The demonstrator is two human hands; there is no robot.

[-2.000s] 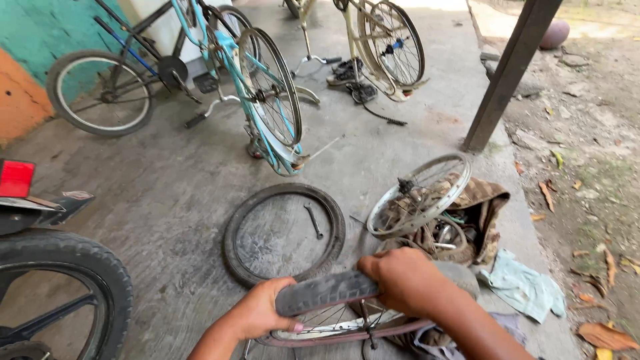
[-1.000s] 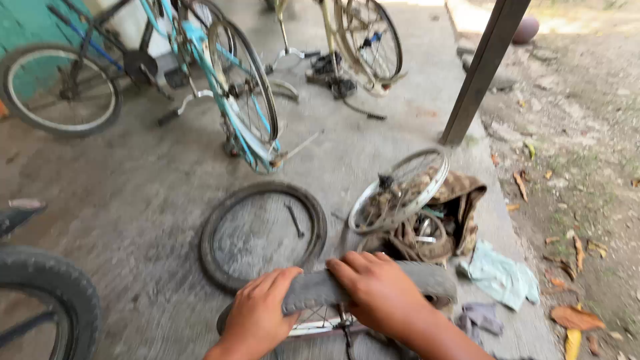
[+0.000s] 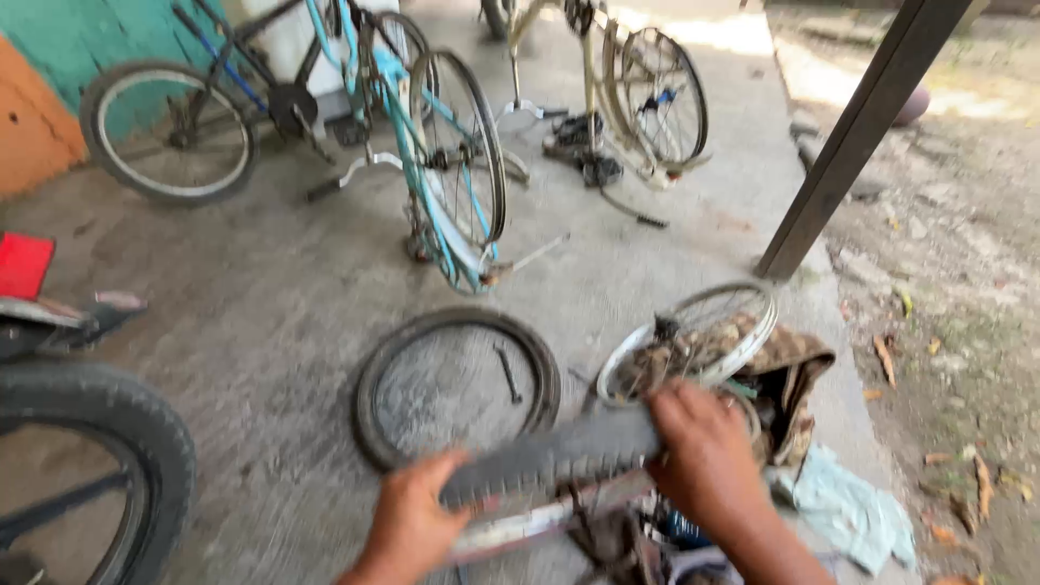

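Note:
My left hand (image 3: 418, 512) grips the left part of a black bicycle tire (image 3: 561, 451) at the lower middle of the view. My right hand (image 3: 703, 451) grips the same tire farther right, its fingers over the tread. Below the tire shows a whitish, worn wheel rim (image 3: 528, 524); whether the tire is seated on it I cannot tell. Beyond my hands a second tire (image 3: 370, 390) lies flat on the concrete, with a wrench (image 3: 509, 374) inside its ring. A bare spoked wheel (image 3: 751, 341) leans on a camouflage bag (image 3: 800, 349) beyond my right hand.
A light blue cloth (image 3: 849, 508) lies right of my right arm. A large motorcycle wheel (image 3: 162, 463) stands at the left. Upended blue (image 3: 431, 219) and cream (image 3: 593, 89) bicycles and a black bicycle (image 3: 296, 106) are farther back. A metal post (image 3: 853, 154) rises at the floor's edge.
My hands were closer together on the tire one second ago and are now farther apart. More of the pale rim shows below the tire.

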